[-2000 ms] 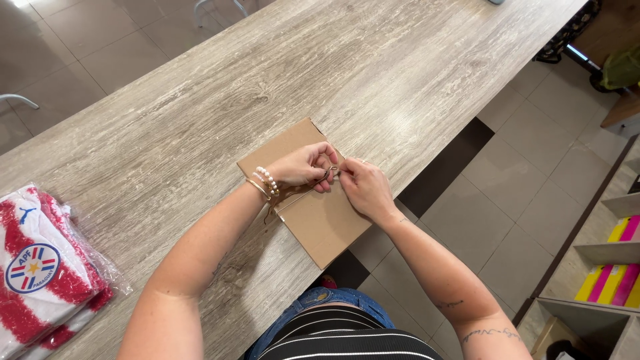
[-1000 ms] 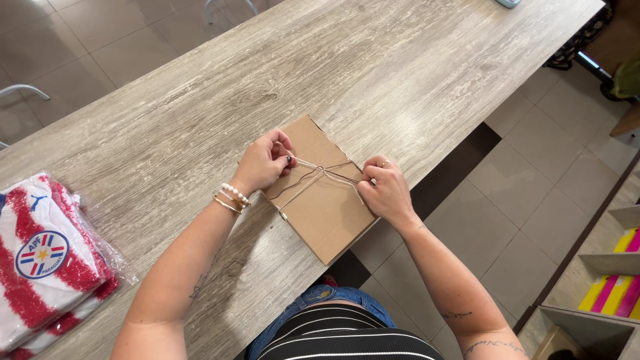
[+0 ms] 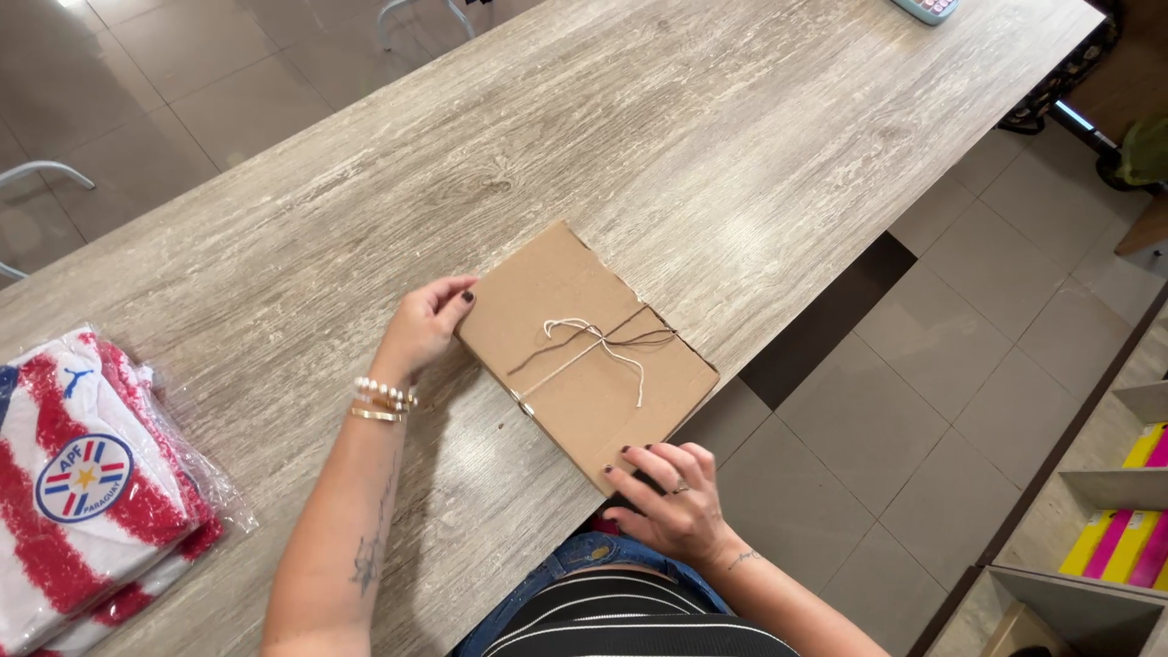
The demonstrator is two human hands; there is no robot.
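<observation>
A flat brown cardboard box [image 3: 547,274] lies at a slant by the near edge of the wood-grain table. Brown and white strings [image 3: 602,339] cross its lid and meet in a bow with loose ends. My left hand [image 3: 424,324] touches the box's left corner, thumb at the edge and fingers partly hidden. At the near corner, my right hand [image 3: 671,502] rests its fingertips on the box edge, fingers spread; whether it grips the underside cannot be seen. Bracelets circle my left wrist.
Red and white striped jerseys in clear plastic [image 3: 87,474] lie on the table [image 3: 365,182] at the left. A light blue device with pink keys [image 3: 929,7] sits at the far edge. Shelves with yellow and pink packages [image 3: 1118,547] stand at the lower right. Metal chair parts show beyond the table.
Both hands have let go of the strings, which now lie tied in a bow. My left hand has moved to the box's left corner, my right hand down to its near corner.
</observation>
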